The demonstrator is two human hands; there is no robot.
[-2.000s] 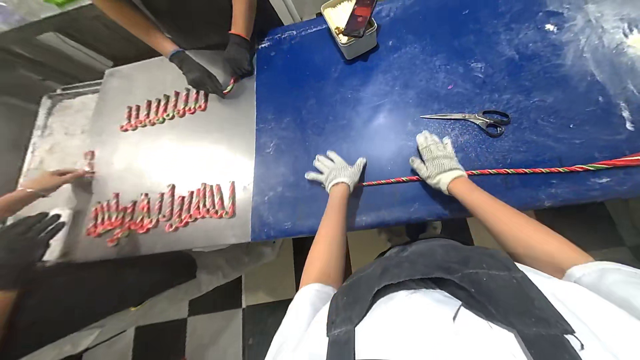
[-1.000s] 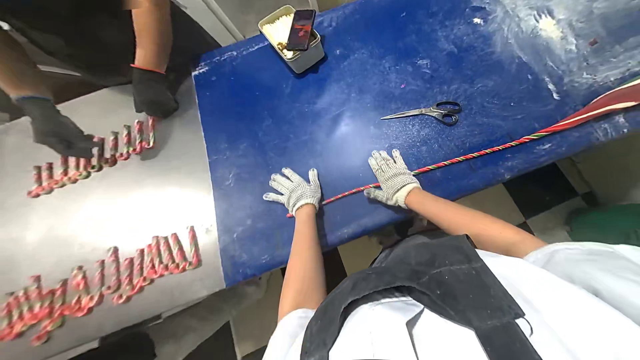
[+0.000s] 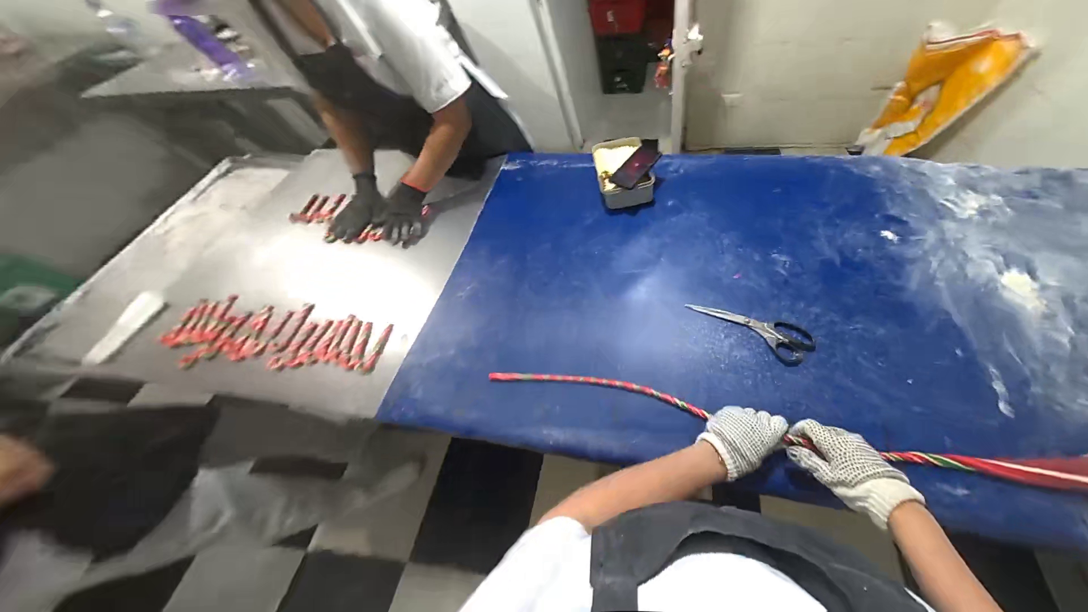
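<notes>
A thin twisted rope of red, green and white candy (image 3: pixel 595 381) lies along the near edge of the blue table, its free end at the left. It thickens into a broad red and white striped piece (image 3: pixel 1033 472) at the right edge of view. My left hand (image 3: pixel 745 438), in a white dotted knit glove, is closed around the rope. Just right of it my right hand (image 3: pixel 841 459), gloved alike, grips the same rope. Beyond my hands lie scissors (image 3: pixel 761 330) with black handles, their blades pointing left.
A metal sheet (image 3: pixel 280 272) at left bears rows of short hooked candy pieces (image 3: pixel 276 336); a co-worker's black-gloved hands (image 3: pixel 380 212) touch the far row. A tub (image 3: pixel 627 194) with a phone (image 3: pixel 636 166) on it stands at the far edge of the blue tabletop (image 3: pixel 586 297).
My hands, earlier flat and apart on the rope, are now close together and closed on it farther right. More thin rope lies left of my left hand. The view has swung.
</notes>
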